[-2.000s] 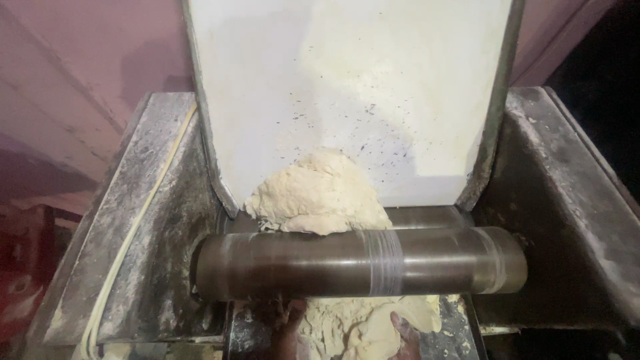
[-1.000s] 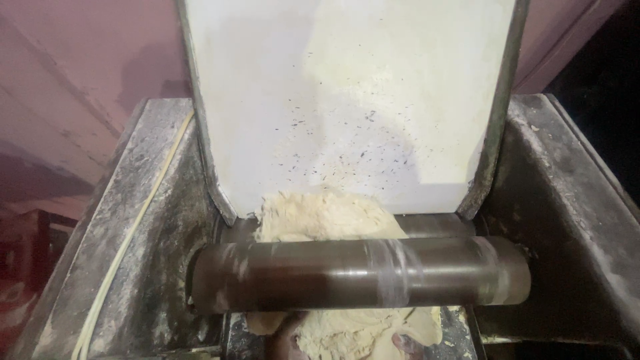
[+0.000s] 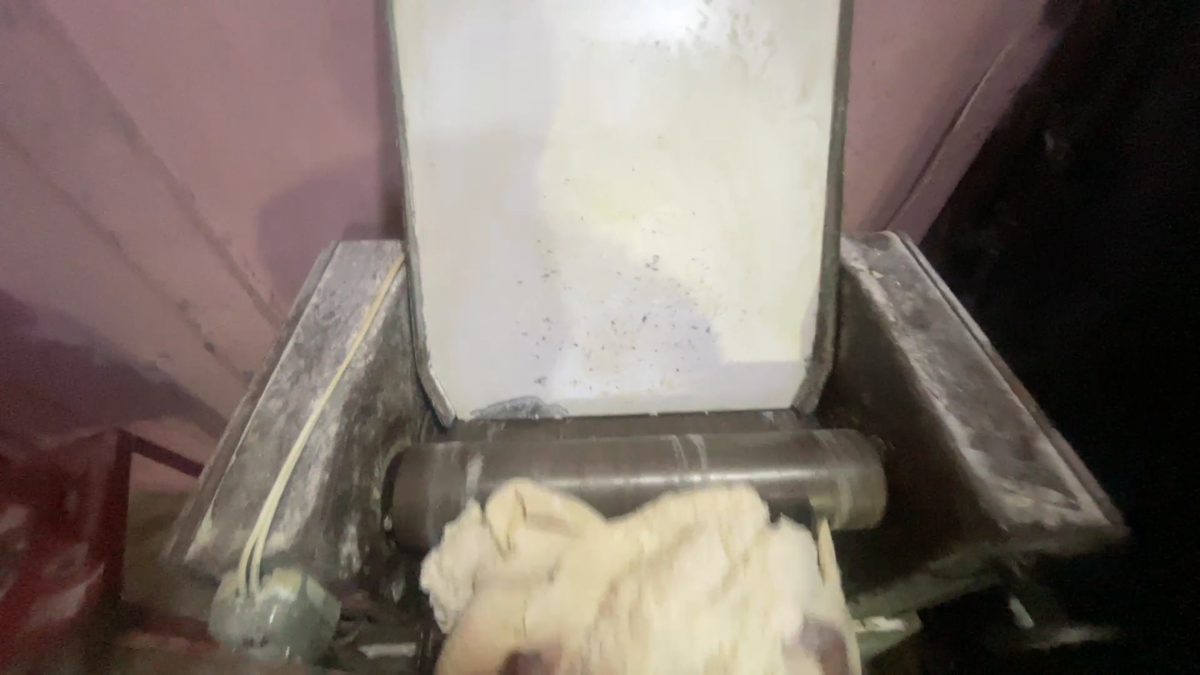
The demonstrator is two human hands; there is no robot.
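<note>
A large lump of pale dough (image 3: 647,581) fills the lower middle of the head view, in front of the metal roller (image 3: 647,469) of a dough sheeter. My left hand (image 3: 530,662) and my right hand (image 3: 817,647) show only as dark finger parts at the bottom edge, holding the dough from both sides; the dough and the frame edge hide the rest. Behind the roller rises a white feed tray (image 3: 619,234) with dark specks on it.
Floury metal side housings flank the roller, left (image 3: 309,412) and right (image 3: 975,403). A cream cable (image 3: 323,403) runs down the left one to a grey-green fitting (image 3: 272,614). A red frame (image 3: 75,534) stands at far left, before a pink wall (image 3: 187,187).
The dough that lay behind and under the roller is now in front of it, lifted in my hands. The foot of the white tray no longer holds dough. The view has shifted.
</note>
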